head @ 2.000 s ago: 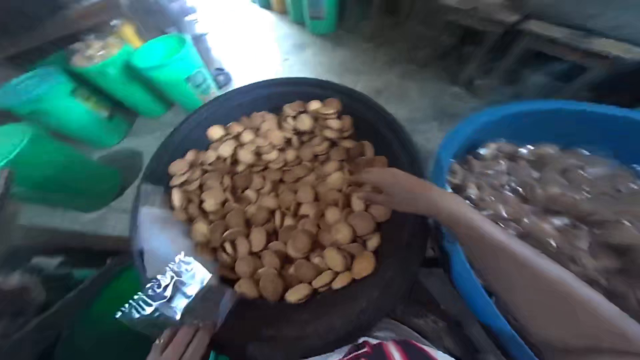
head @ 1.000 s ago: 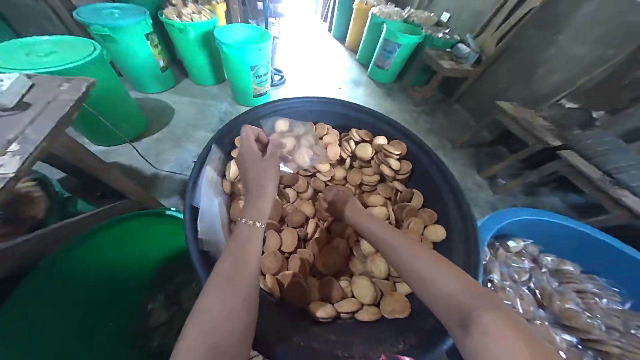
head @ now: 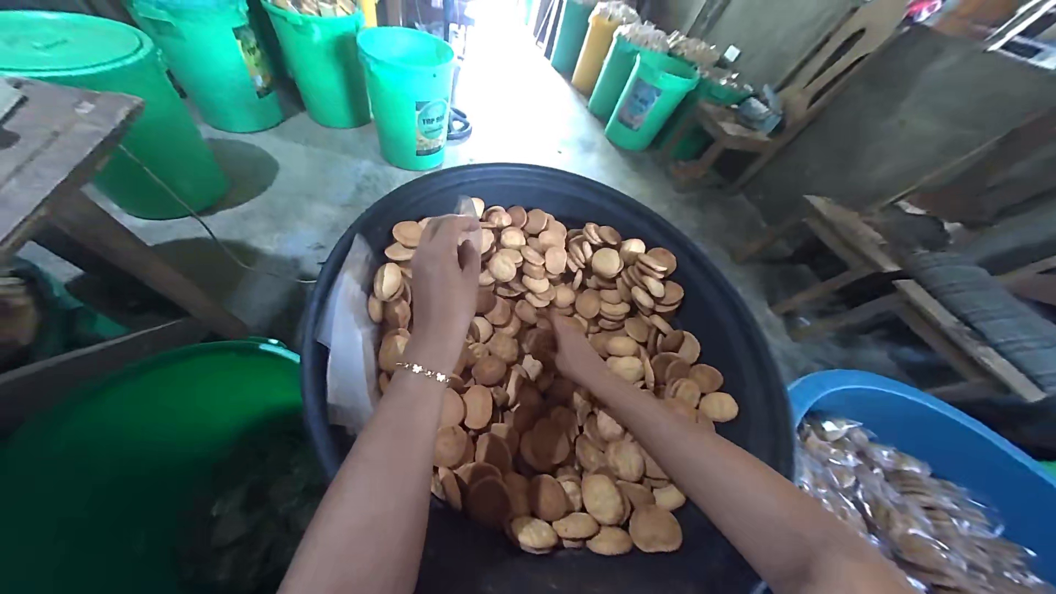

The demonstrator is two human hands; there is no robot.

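Observation:
Round brown cookies (head: 615, 478) fill a wide black basin (head: 751, 355) in front of me. My left hand (head: 445, 268), with a bracelet at the wrist, is over the basin's upper left, its fingers closed on a clear plastic bag (head: 468, 206) that mostly hides behind them. My right hand (head: 569, 346) reaches into the middle of the pile; its fingertips are among the cookies, and whether they grip any cannot be told. A stack of clear plastic bags (head: 351, 346) leans inside the basin's left wall.
A blue tub (head: 932, 421) of bagged cookies (head: 899, 503) stands at the lower right, a large green tub (head: 140, 412) at the lower left. Green buckets (head: 404, 91) and a wooden table (head: 62, 148) are at the upper left. Wooden benches (head: 932, 305) stand at the right.
Two seconds ago my left hand was at the basin's lower left edge by a plastic bag; now it is over the cookies. My right hand has moved from the pile's right side to its middle.

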